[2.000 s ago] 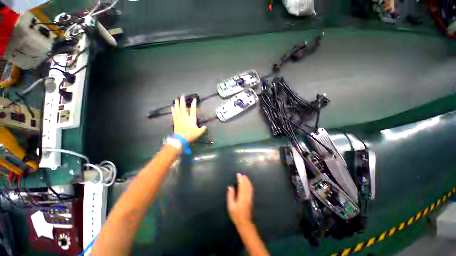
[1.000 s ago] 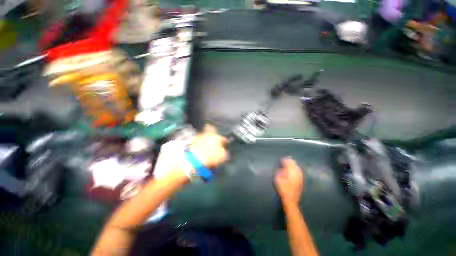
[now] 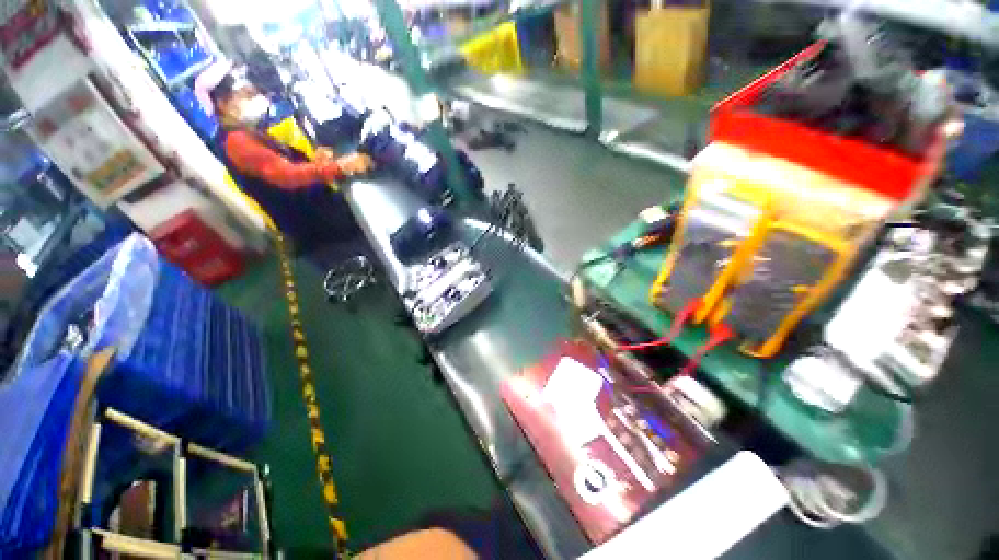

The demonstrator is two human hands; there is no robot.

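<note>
Neither of my hands shows. Only a blurred piece of bare arm is cut off at the bottom edge; the hand is out of frame. Nearest is the flat dark-red test box on the bench, with a white paper slip, a round dial and thin pens or tools on it. The long white power strip lies beside its near end. Two yellow-edged multimeters stand on the green shelf, with red test leads running down towards the box.
A pale tray or box of parts and dark cased items lie farther along the bench. A coiled white cable hangs beside the shelf. Blue bins stand left, across the taped aisle. A masked person in red sits beyond.
The view has swung left, away from the open units and cords. My right hand has left the picture. My left hand, earlier over the bench by a unit, is also gone from view.
</note>
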